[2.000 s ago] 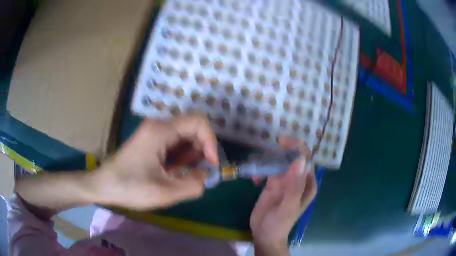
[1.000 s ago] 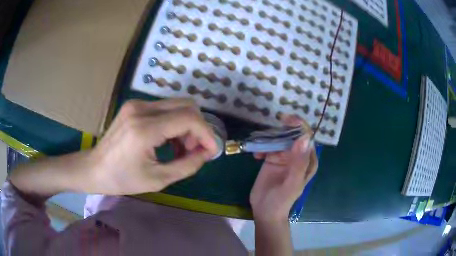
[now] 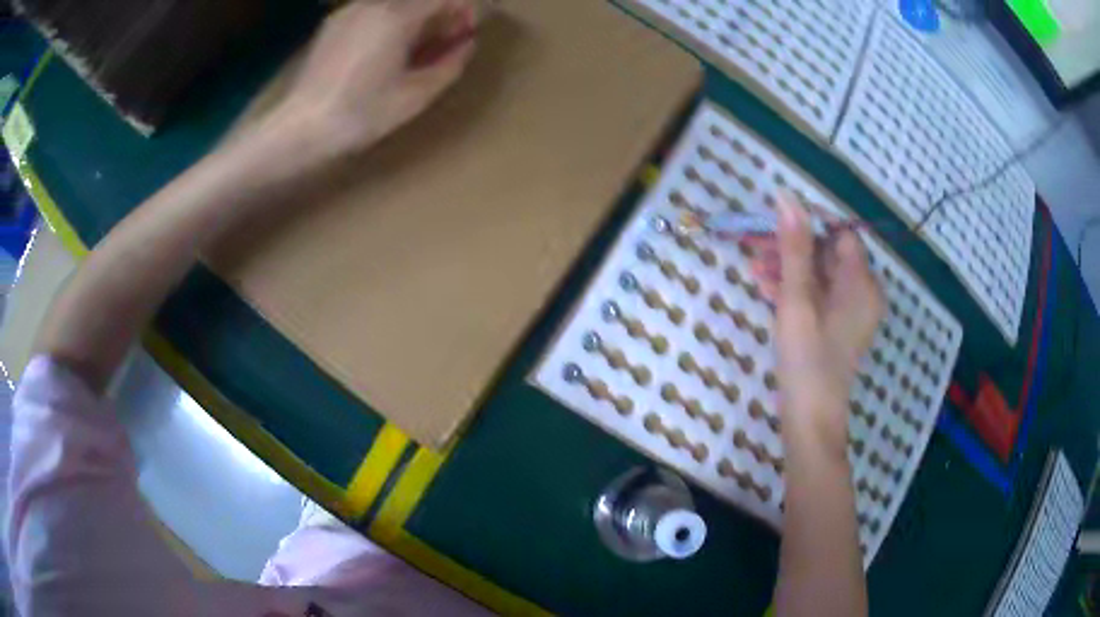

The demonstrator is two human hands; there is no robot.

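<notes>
The white slotted tray (image 3: pixel 832 205) lies on the green mat with rows of tan dumbbell-shaped cutouts. Several small round metal components (image 3: pixel 610 311) sit at the left ends of cutouts along its left edge. My right hand (image 3: pixel 820 289) is over the tray and holds the slim grey wired tool (image 3: pixel 748 224). Its brass tip (image 3: pixel 688 223) is at a component near the tray's upper left; contact is unclear. My left hand (image 3: pixel 386 72) is over the brown cardboard sheet's (image 3: pixel 446 253) far left part, fingers curled and blurred; whether it holds something cannot be told.
A small clear bottle with a white top (image 3: pixel 680 533) stands below the tray. Other white trays (image 3: pixel 935 157) lie behind, and one (image 3: pixel 1047 542) at the far right. A dark stack (image 3: pixel 157 48) stands at the upper left. A cable (image 3: pixel 983 187) runs right from the tool.
The view has shifted. My left hand has left the tool tip and moved away over the cardboard. My right hand has brought the tool over the tray's left edge. The bottle now shows fully.
</notes>
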